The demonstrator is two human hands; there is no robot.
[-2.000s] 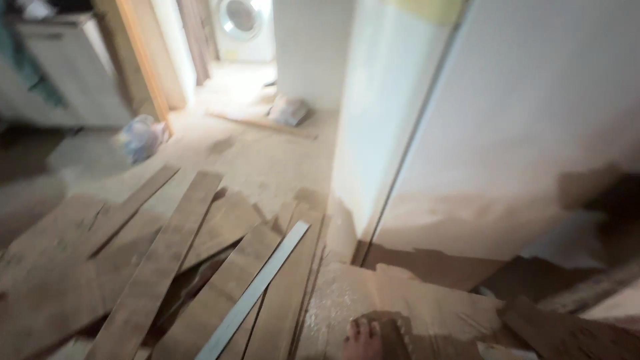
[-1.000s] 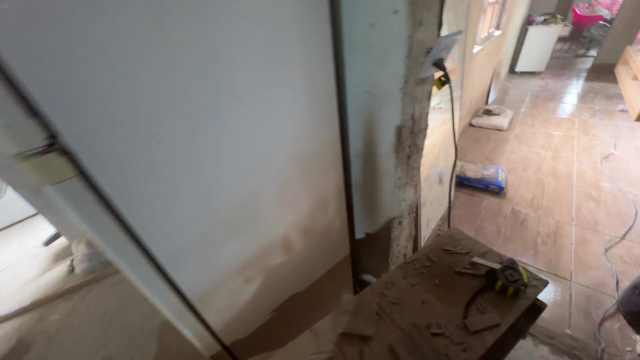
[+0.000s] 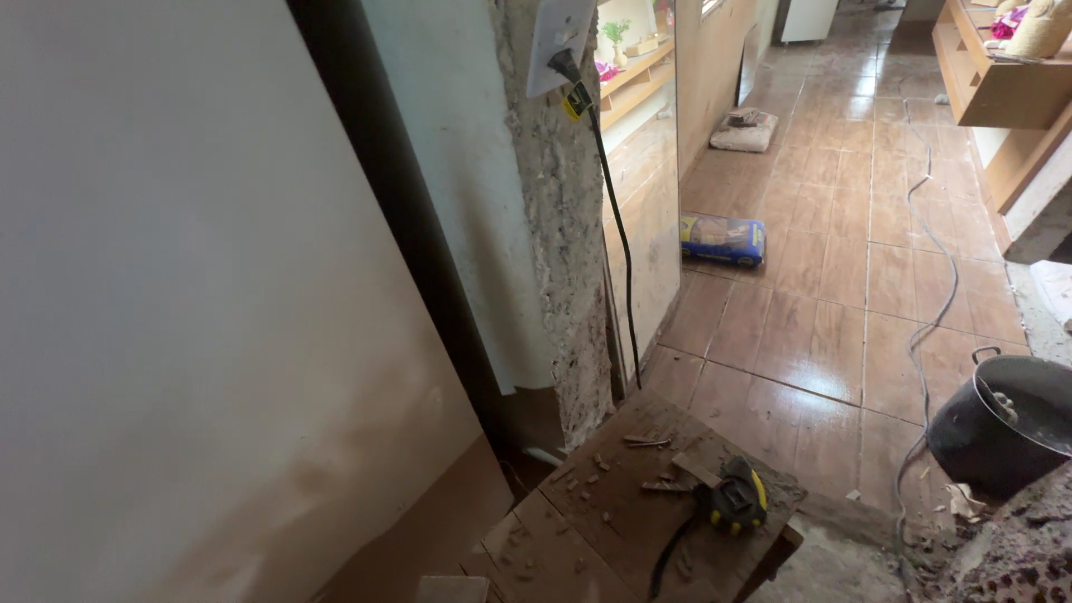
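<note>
Neither of my hands shows in the head view now. Below me a dusty wooden board surface (image 3: 586,536) holds a black and yellow tape measure (image 3: 737,496), wood chips and drill bits (image 3: 667,487). A black strap or cord (image 3: 670,557) runs from beside the tape measure toward the bottom edge. A black cable (image 3: 620,226) hangs from a plug in the white wall outlet (image 3: 557,42) on a rough wall edge. A large white panel (image 3: 209,251) fills the left side.
A black bucket (image 3: 971,431) stands at the right near a grey cable (image 3: 919,352) on the tiled floor (image 3: 821,335). Farther off lie a blue bag (image 3: 724,241) and a pale bag (image 3: 744,132). A wooden shelf unit (image 3: 1013,94) projects at the upper right.
The view has swung right, away from the floor planks seen two seconds ago. The hand seen then at the bottom edge is out of view.
</note>
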